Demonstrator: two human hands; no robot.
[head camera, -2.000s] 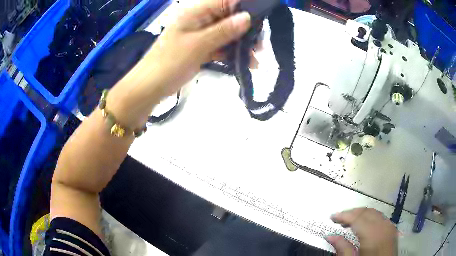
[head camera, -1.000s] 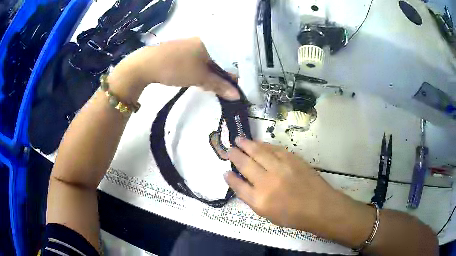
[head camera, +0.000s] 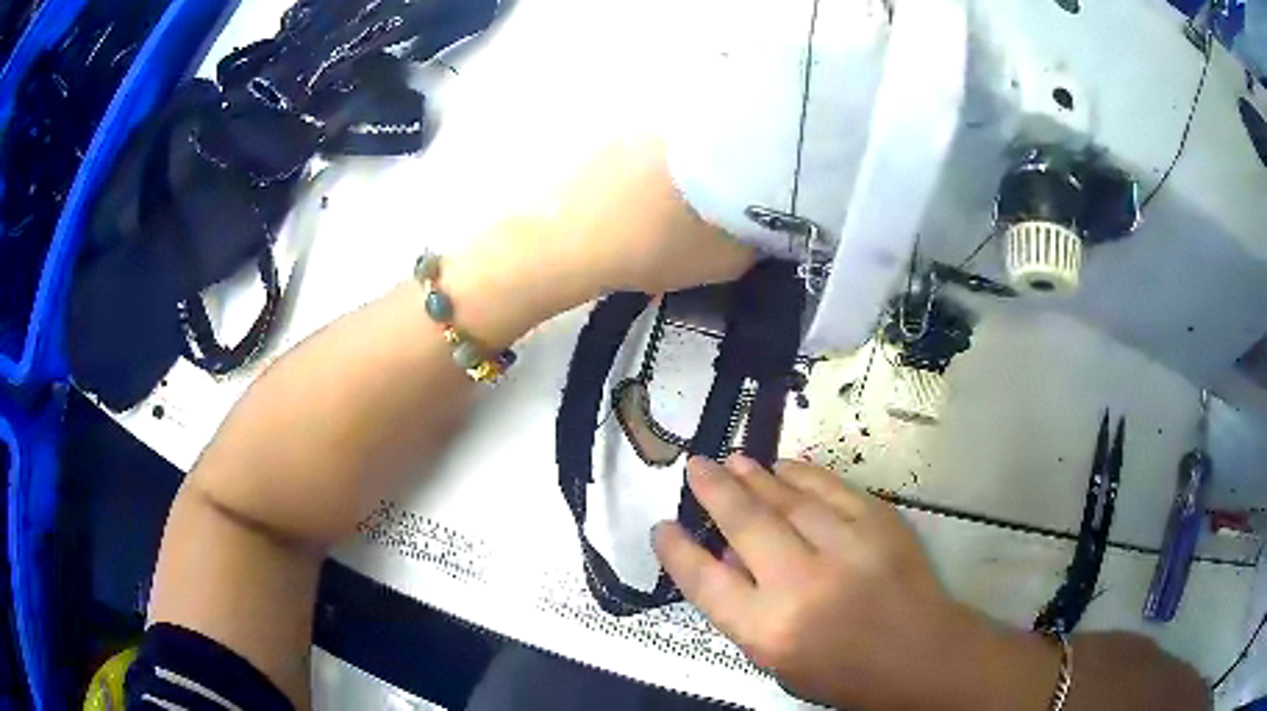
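A black zipper strip (head camera: 581, 417) forms a loop on the white table, its tooth line showing near the needle area. My left hand (head camera: 681, 243) is on the strip's far end beside the sewing machine head (head camera: 889, 153); its fingertips are hidden behind the machine head and the strip. My right hand (head camera: 820, 576) holds the near part of the strip between thumb and fingers, below the presser foot area. The presser foot itself is mostly hidden by the machine head and the fabric.
Black snips (head camera: 1095, 528) and a purple-handled screwdriver (head camera: 1181, 535) lie at the right. Black fabric pieces (head camera: 153, 250) with zipper trim are piled at the upper left by a blue bin rim (head camera: 97, 181). White ribbed knobs (head camera: 1042, 257) sit on the machine. A printed ruler (head camera: 424, 539) runs along the front edge.
Both hands were apart earlier, the left raised with the strip. They then came together on it. Since then, the hands and strip have moved nearer the needle, and the left fingers have gone out of sight.
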